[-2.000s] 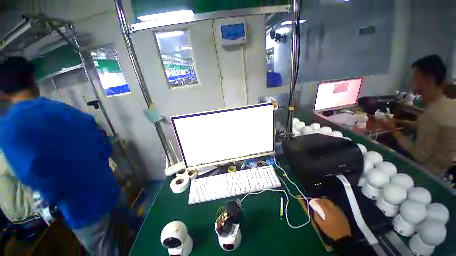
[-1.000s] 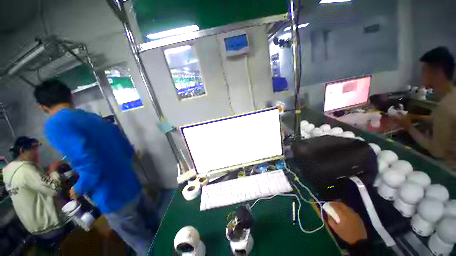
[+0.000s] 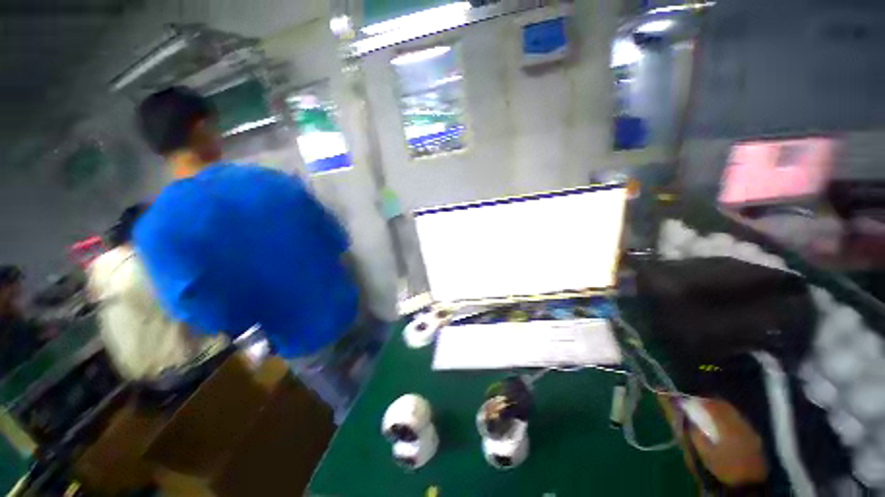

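Observation:
My right hand (image 3: pixel 730 448) rests on a white computer mouse (image 3: pixel 701 419) at the right of the green bench. My left hand is not in view. A white camera unit with a dark face (image 3: pixel 409 431) stands upright on the bench. Beside it stands an opened camera unit (image 3: pixel 504 427) with a dark, shiny head on a white base. Behind them are a white keyboard (image 3: pixel 527 346) and a monitor (image 3: pixel 522 247) with a blank white screen. The picture is blurred.
A bulky black box (image 3: pixel 728 303) with a hanging white strip (image 3: pixel 782 417) stands right of the keyboard. Rows of white cameras (image 3: pixel 846 354) lie beyond it. Tape rolls (image 3: pixel 421 329) sit left of the keyboard. A person in blue (image 3: pixel 247 257) stands left near a cardboard box (image 3: pixel 243 427).
The view has turned left, so the bench things sit further right. More of the cardboard box shows. The person in blue has shifted. My right hand stays on the mouse.

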